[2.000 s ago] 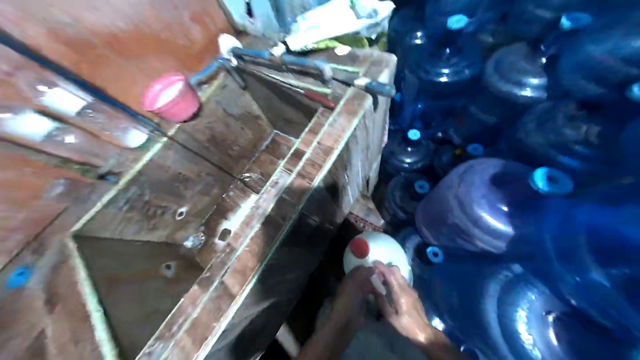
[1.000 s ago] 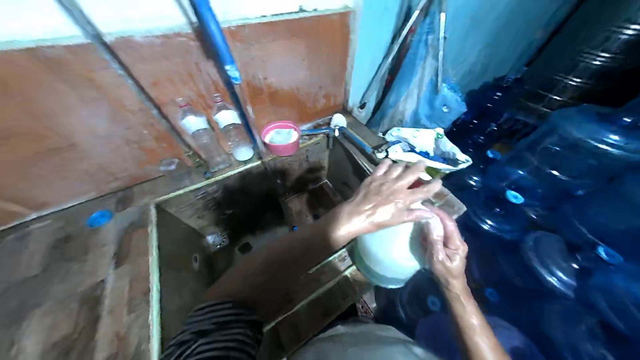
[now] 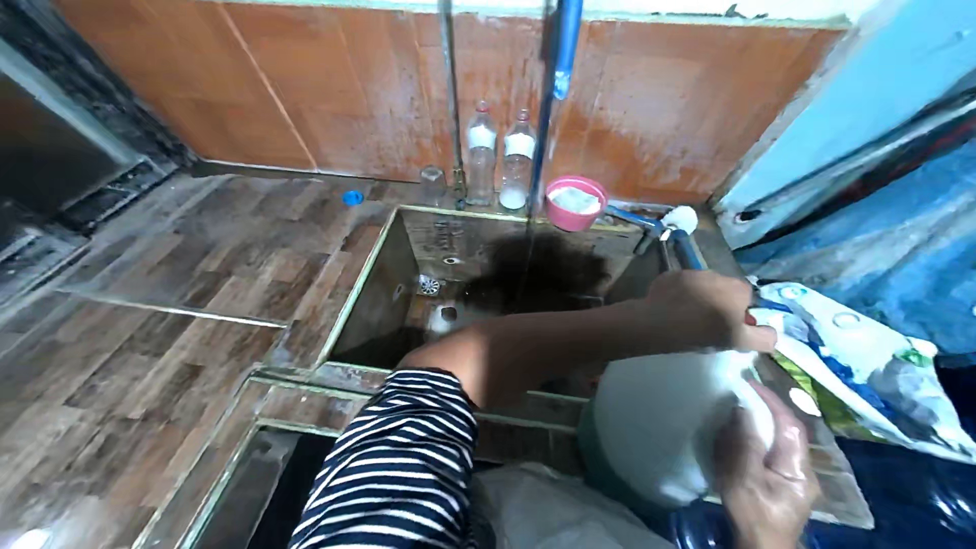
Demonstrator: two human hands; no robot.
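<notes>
My left arm, in a striped sleeve, reaches across the tiled basin (image 3: 358, 335) to the right. My left hand (image 3: 698, 309) is bent with its fingers curled above the white plastic container (image 3: 648, 427), near the blue pipe fitting; what its fingers touch is hidden. My right hand (image 3: 770, 465) lies against the container's right side, blurred, its fingers bent around something white that I cannot make out. The container stands at the basin's right front. A pink bowl (image 3: 577, 204) with something white in it sits on the basin's back rim.
Two clear plastic bottles (image 3: 481, 156) and an upturned clear cup (image 3: 432, 185) stand along the orange wall. A blue cap (image 3: 352, 198) lies on the tiled ledge. Blue pipe (image 3: 690, 252) runs at the basin's back right corner. A crumpled printed plastic bag (image 3: 862, 351) lies at right.
The white container, low beside the large blue bottles two seconds ago, is now up by the basin. My left hand, spread over it one second ago, is now curled. The view has swung left.
</notes>
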